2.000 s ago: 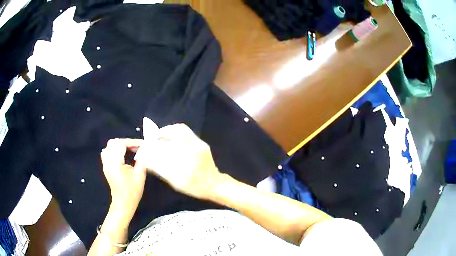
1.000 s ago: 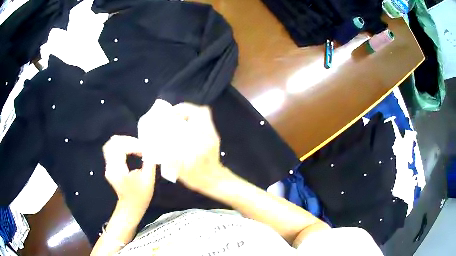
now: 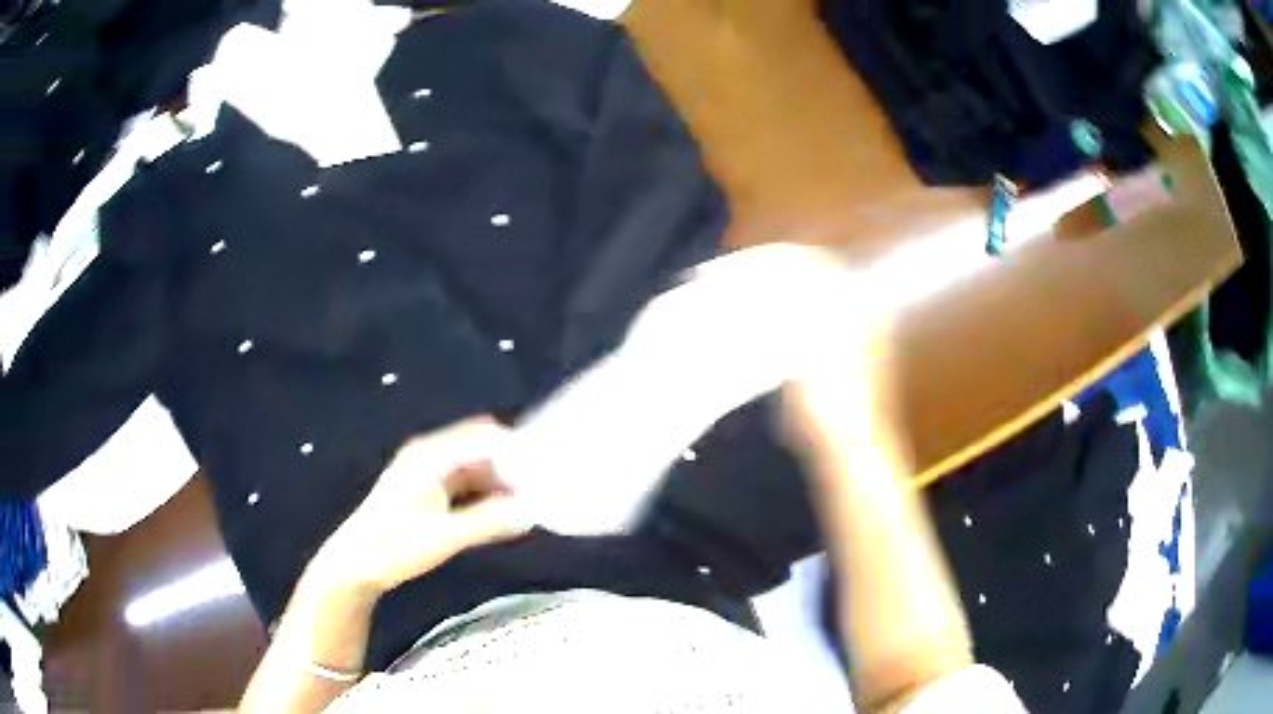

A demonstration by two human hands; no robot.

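A black garment with small white dots (image 3: 314, 300) lies spread in front of me, its white collar (image 3: 314, 84) at the upper left. A white cuff (image 3: 628, 419) is stretched between my hands at the end of a black sleeve. My left hand (image 3: 454, 495) pinches its lower left end between thumb and fingers. My right hand (image 3: 824, 314) is blurred and overexposed at its upper right end, and its fingers merge with the white cloth, so its grip is hard to make out.
Thread snips (image 3: 1000, 215), a dark spool (image 3: 1085, 137) and a pink spool (image 3: 1138, 195) are on the brown table (image 3: 1061, 314) at upper right, beside a black heap (image 3: 949, 84). A green bag (image 3: 1234, 370) hangs past the corner. Dotted black garments (image 3: 1040, 537) lie lower right.
My right hand has moved up and right, away from my left hand, and the white cuff is now drawn out between them. The whole view has shifted, with the table scene sitting lower and further right.
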